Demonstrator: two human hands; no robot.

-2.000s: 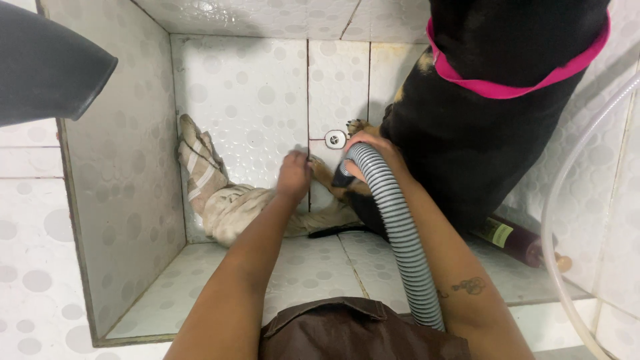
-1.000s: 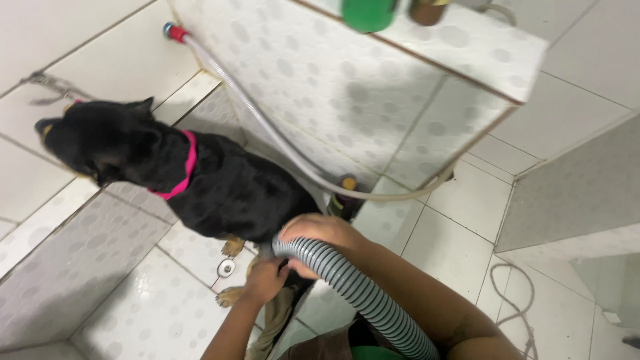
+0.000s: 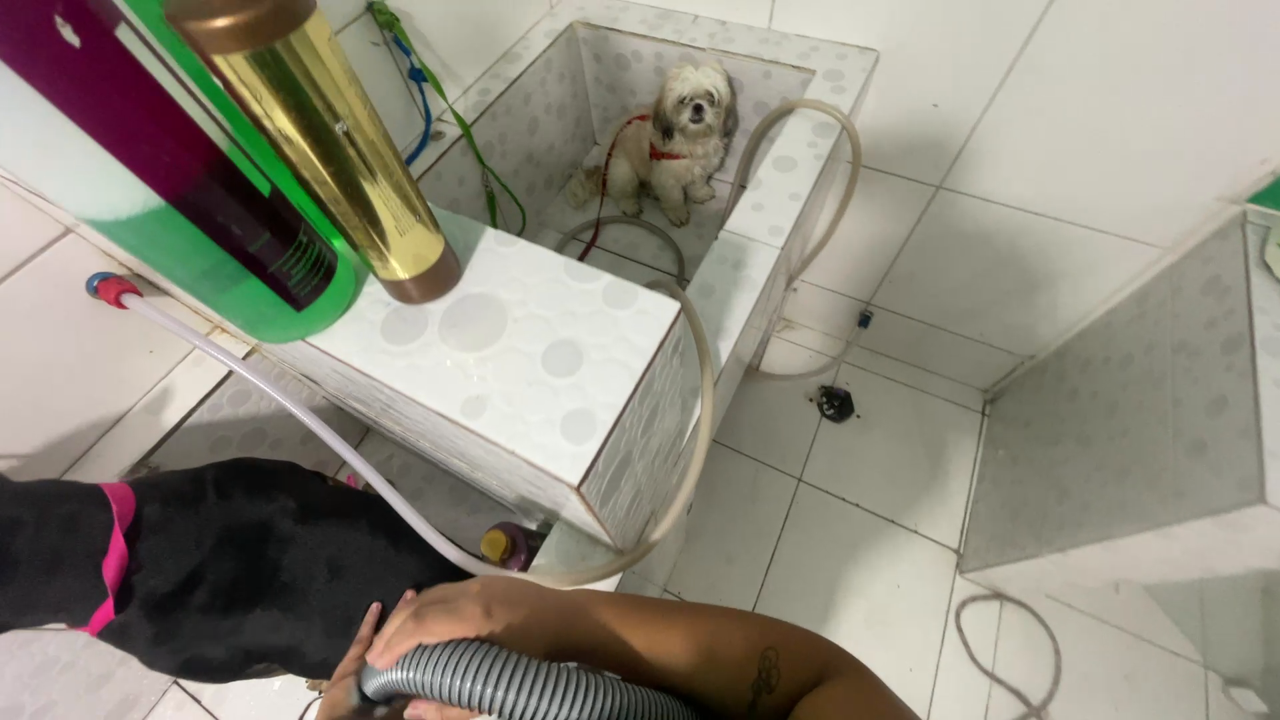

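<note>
A black dog (image 3: 260,560) with a pink collar (image 3: 118,555) stands in a tiled basin at the lower left. My right hand (image 3: 450,620) is wrapped round the end of a grey corrugated hose (image 3: 520,680) beside the dog's rear body. My left hand (image 3: 350,665) is partly in view at the hose's tip, against the dog; most of it is cut off or hidden by the hose, so whether it grips anything is unclear.
A green bottle (image 3: 290,310) and a gold bottle (image 3: 340,140) stand on the tiled divider (image 3: 500,350). A clear hose (image 3: 300,410) crosses it. A small white dog (image 3: 690,130) in a red harness sits in a second basin. A purple bottle (image 3: 515,545) is behind the black dog.
The view has swung widely to the right, bringing in the divider's bottles and the small white dog. Both hands remain at the hose end by the black dog.
</note>
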